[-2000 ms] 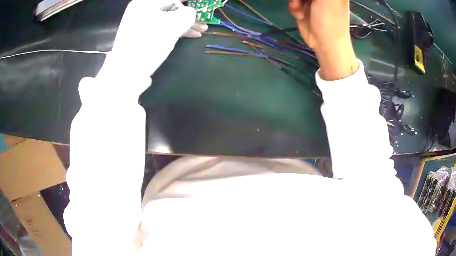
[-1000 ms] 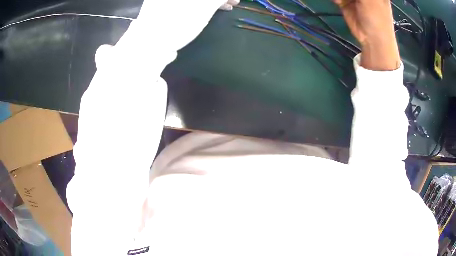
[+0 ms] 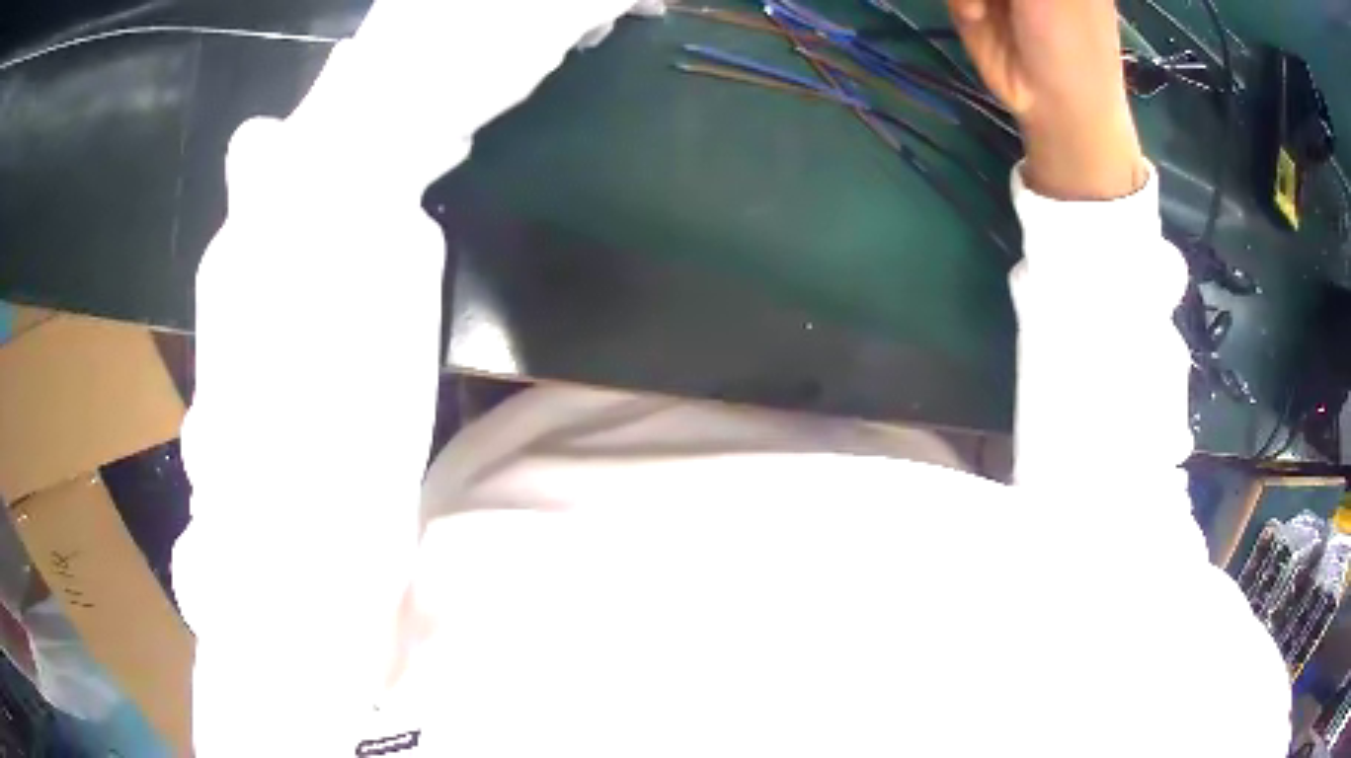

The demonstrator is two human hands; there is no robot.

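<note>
Several black power cords with blue and brown leads (image 3: 771, 77) lie on the dark bench between my hands, their split ends pointing left. My left hand (image 3: 600, 27), in a white glove, is mostly cut off by the top edge; only a bit of the glove shows and what it holds is out of view. My right hand (image 3: 1045, 67) is bare, to the right of the leads. Its fingers are cut off at the top edge, so its grip is hidden. A thin silvery solder wire (image 3: 178, 33) runs across the bench to my left sleeve.
A black block with a yellow patch (image 3: 1286, 185) stands at the right. Bundled black cords (image 3: 1218, 319) lie beside my right sleeve. A dark rubber bench edge (image 3: 711, 388) is in front of me. Open cardboard (image 3: 89, 400) is at lower left. A tray of bagged parts (image 3: 1286, 585) is at lower right.
The view has shifted, and both hands sit higher, at the top edge. The green circuit board seen at my left glove two seconds ago is out of the picture.
</note>
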